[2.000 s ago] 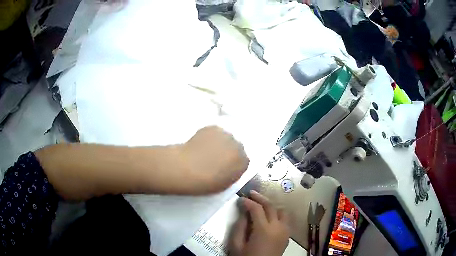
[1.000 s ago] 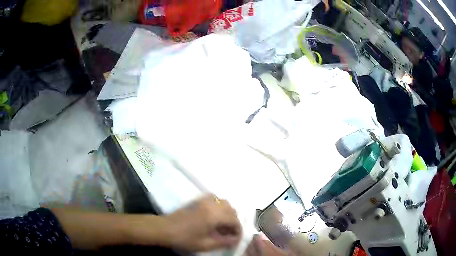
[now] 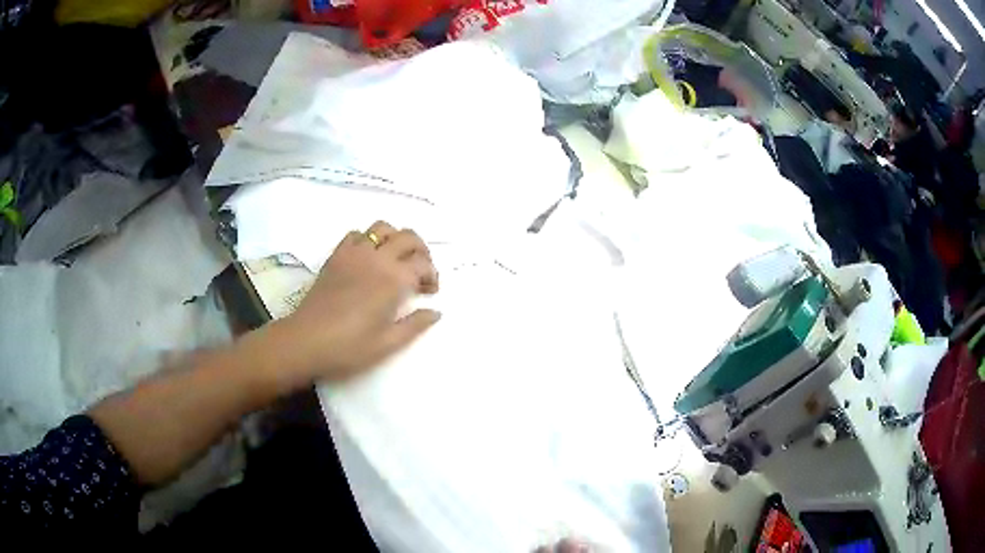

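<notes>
A large white fabric piece (image 3: 475,432) lies over the table and runs down to the bottom edge, left of the sewing machine. It is overexposed, so its folds are hard to see. My left hand (image 3: 378,292), with a ring, lies on its left part; the thumb and the bent fingers are apart. Of my right hand (image 3: 562,547) only blurred fingertips show at the bottom edge, against the fabric; their hold is hidden. The machine with its green cover (image 3: 756,346) stands at the right. The fabric's right edge reaches close to the needle area.
More white pieces (image 3: 313,108) lie at the upper left, and a white heap (image 3: 713,205) lies behind the machine. A phone (image 3: 780,529) and part of the snips (image 3: 718,540) show at the lower right. A red plastic bag (image 3: 400,19) is at the far end.
My left hand has moved up and left, away from my right hand, and its fingers have spread. The white fabric now covers more of the table toward the machine. My right hand has dropped mostly out of view.
</notes>
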